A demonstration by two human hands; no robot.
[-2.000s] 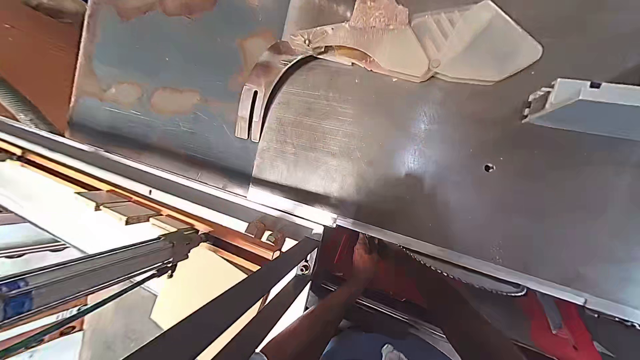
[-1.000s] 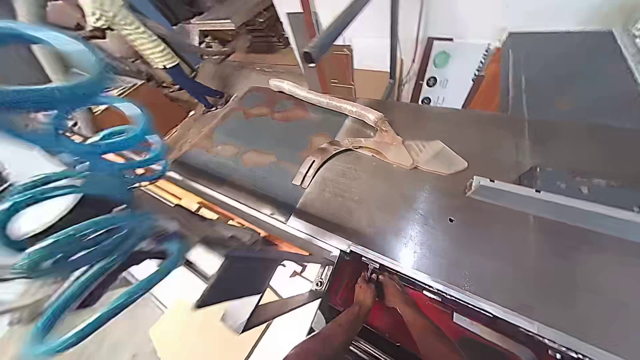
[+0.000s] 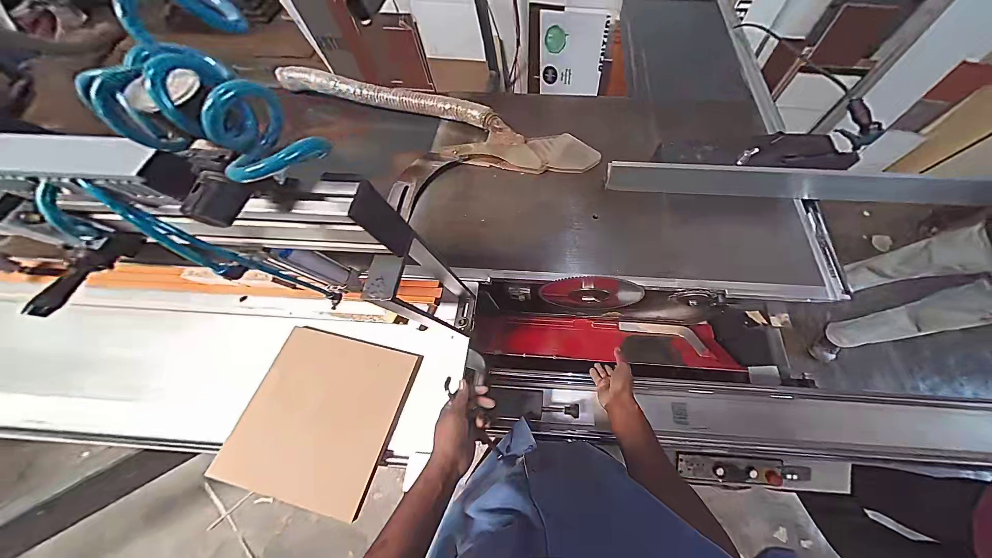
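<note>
In the head view my left hand (image 3: 463, 415) is beside the end of the white sliding table (image 3: 139, 372), its fingers curled near a dark handle-like part; whether it grips this part I cannot tell. My right hand (image 3: 614, 381) is at the near edge of the red cover (image 3: 558, 341) of a panel saw, fingers apart and holding nothing. Beyond the cover, the circular saw blade (image 3: 591, 292) shows in the uncovered slot beside the steel saw table (image 3: 535, 232). A smaller scoring blade or pulley (image 3: 696, 301) sits to its right.
A brown board (image 3: 318, 422) lies on the sliding table. Coiled blue air hose (image 3: 244, 116) hangs at left above an aluminium frame. A blade guard with a hose (image 3: 387, 97) and a rip fence (image 3: 713, 180) rest on the saw table. Another person's legs (image 3: 914, 287) are at right.
Both hands, earlier together in the slot by the blade, are now apart and nearer my body. The blade and red cover show more fully. The view has shifted widely.
</note>
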